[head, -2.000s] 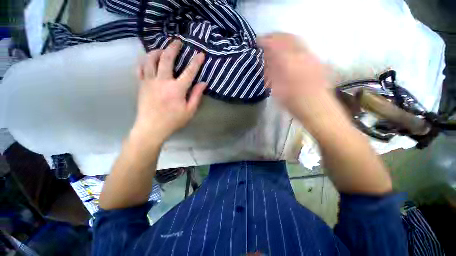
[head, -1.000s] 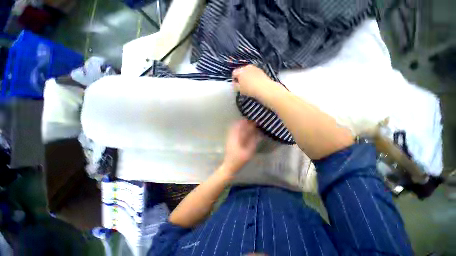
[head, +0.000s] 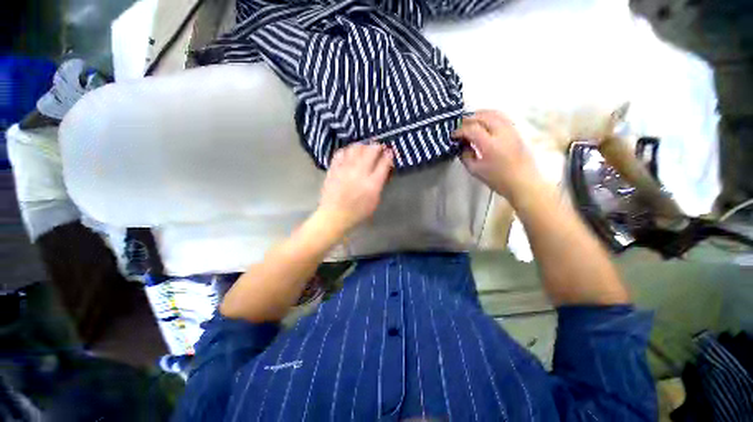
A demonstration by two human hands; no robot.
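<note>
A dark garment with narrow white stripes [head: 363, 78] lies bunched over the right part of the pale padded pressing board [head: 190, 152]. Its near edge is a striped band with a white line above it. My left hand [head: 355, 177] grips this edge at its left part, with the fingertips on the cloth. My right hand [head: 493, 152] pinches the edge at its right end. The undersides of the fingers are hidden.
The steam iron [head: 632, 185] rests at the right on the white cover cloth [head: 570, 66], its cord running off right. A striped pile [head: 726, 371] lies at lower right. White cloth with coloured marks [head: 183, 313] hangs below the board. Something blue [head: 29, 91] is at the far left.
The garment's striped part is now drawn nearer and spread between my hands. My left hand, blurred and lower before, now holds the edge. My right hand has moved to the right end of the edge.
</note>
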